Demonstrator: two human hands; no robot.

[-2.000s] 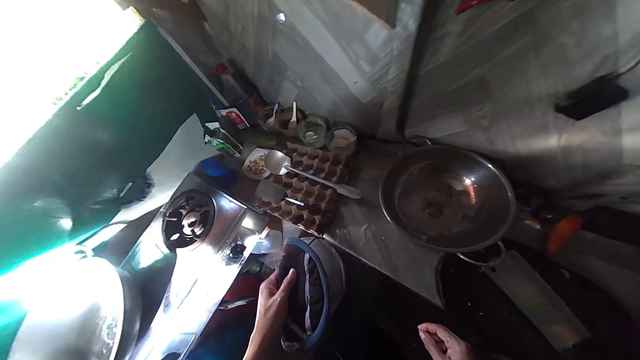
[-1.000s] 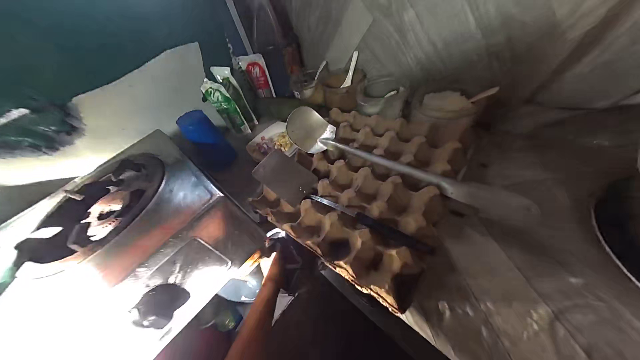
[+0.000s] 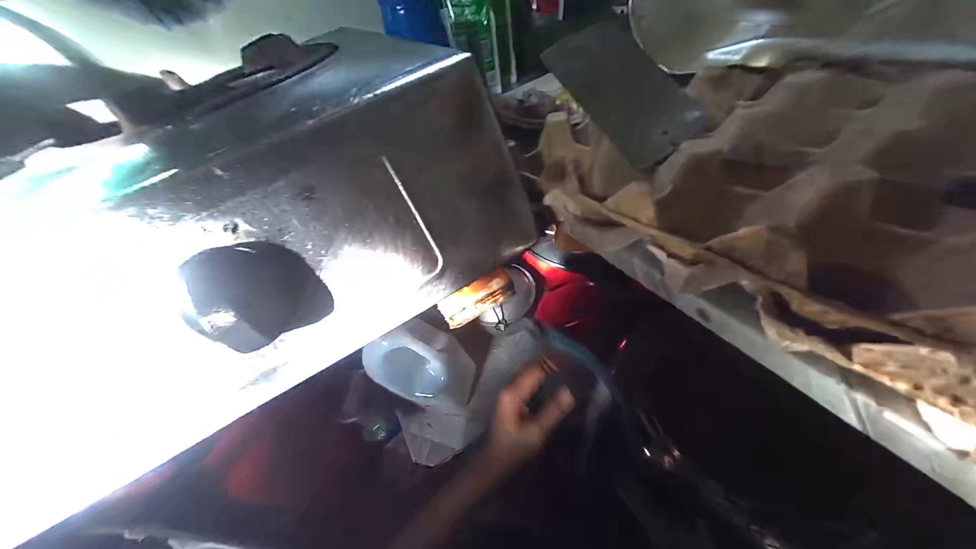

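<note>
My left hand reaches down into the dark space beside the gas stove. Its thumb and a finger are apart, and nothing shows between them, though the hand is blurred. Just left of it is a translucent plastic jug with a handle. Beyond the fingers, a red rounded object stands under the counter level, partly hidden. A bluish hose curves past the hand on the right. A brightly lit orange-brown piece lies near the stove's lower edge. My right hand is out of view.
A stove knob juts from the glaring front panel. Cardboard egg trays overhang the counter edge at right. A flat metal turner blade rests on them. A blue container stands behind the stove.
The view has moved much closer to the stove and the gap. My left hand, earlier at a dark, blue-rimmed cloth item, is now down beside the jug. My right hand has left the view.
</note>
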